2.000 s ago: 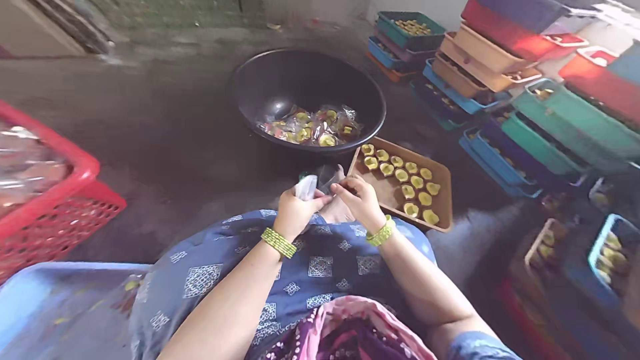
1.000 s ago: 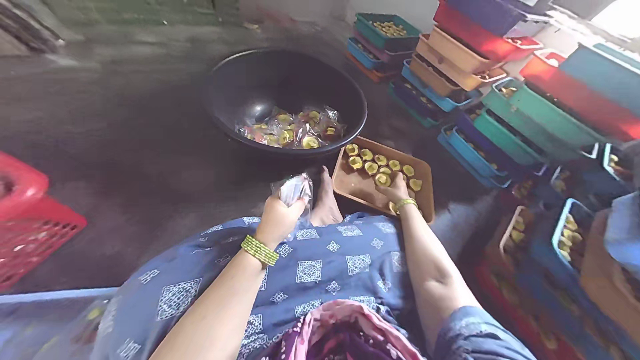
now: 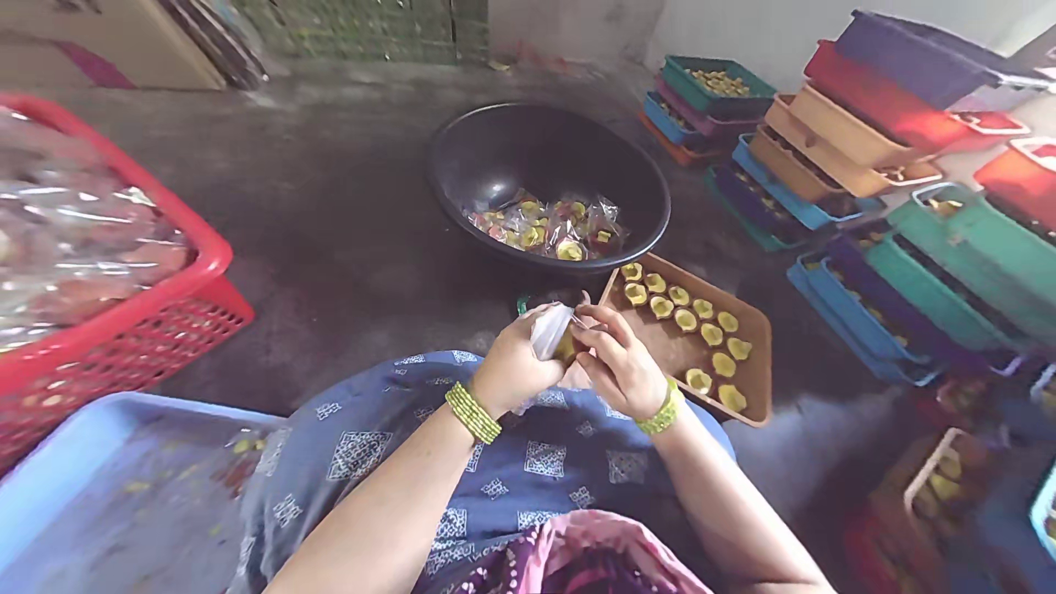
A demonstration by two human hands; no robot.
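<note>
My left hand [image 3: 518, 360] grips a bundle of clear plastic bags [image 3: 551, 330] above my lap. Close against it, my right hand [image 3: 620, 360] pinches at the bag's mouth, where a small yellowish piece partly shows between the hands; which hand bears it I cannot tell. Just right of my hands lies a brown plastic tray [image 3: 756, 363] with several yellow cup-shaped pieces [image 3: 685, 320] in loose rows. Beyond my hands stands a black round basin [image 3: 544, 140], with several filled clear packets [image 3: 569, 231] at its bottom.
At the left, a red perforated basket [image 3: 186, 318] full of plastic-wrapped goods stands by a blue tray [image 3: 124, 412] with scraps. Stacks of coloured trays [image 3: 850, 132] line the right side, many holding pieces. A cardboard box [image 3: 107, 49] leans at the back left.
My right hand has moved from the brown tray back to the bags in my left hand. Fewer pieces show near the tray's front than two seconds ago. The view has shifted.
</note>
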